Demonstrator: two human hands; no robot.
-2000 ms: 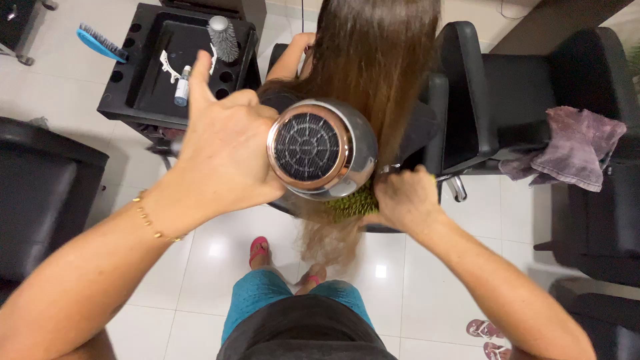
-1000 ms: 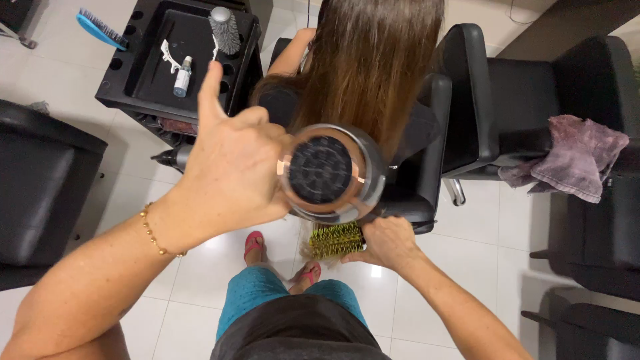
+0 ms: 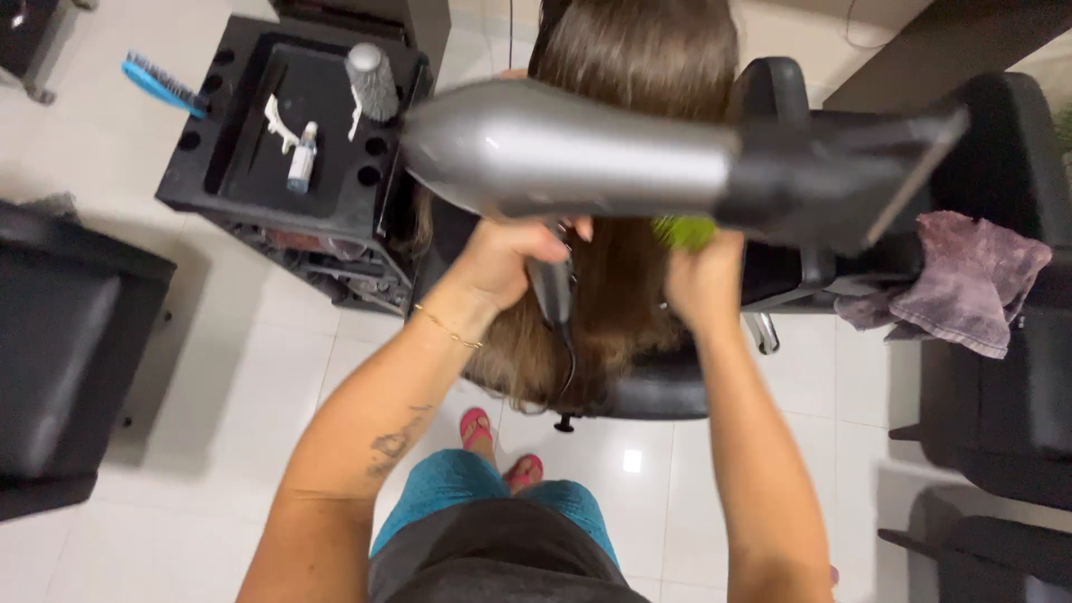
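My left hand [image 3: 502,260] grips the handle of a silver hair dryer [image 3: 586,155], whose black nozzle points right. Its body spans the middle of the view, above both hands. My right hand [image 3: 708,272] is closed round a round hairbrush with green bristles [image 3: 682,232], partly hidden behind the dryer. Long brown hair [image 3: 615,285] of a seated person hangs between my hands, its lighter ends spread low over the black chair. Whether the brush touches the hair cannot be told.
A black trolley [image 3: 188,172] at left holds a grey round brush [image 3: 373,84], a small bottle [image 3: 302,159], white clips [image 3: 279,124] and a blue brush [image 3: 161,84]. Black chairs stand on both sides; a purple towel [image 3: 963,280] hangs at right. The dryer's cord [image 3: 573,368] dangles over the hair.
The dryer has turned from its round rear facing me to lying sideways, nozzle right. My right hand and the green brush have moved up from below the dryer, and the hair ends now spread lower.
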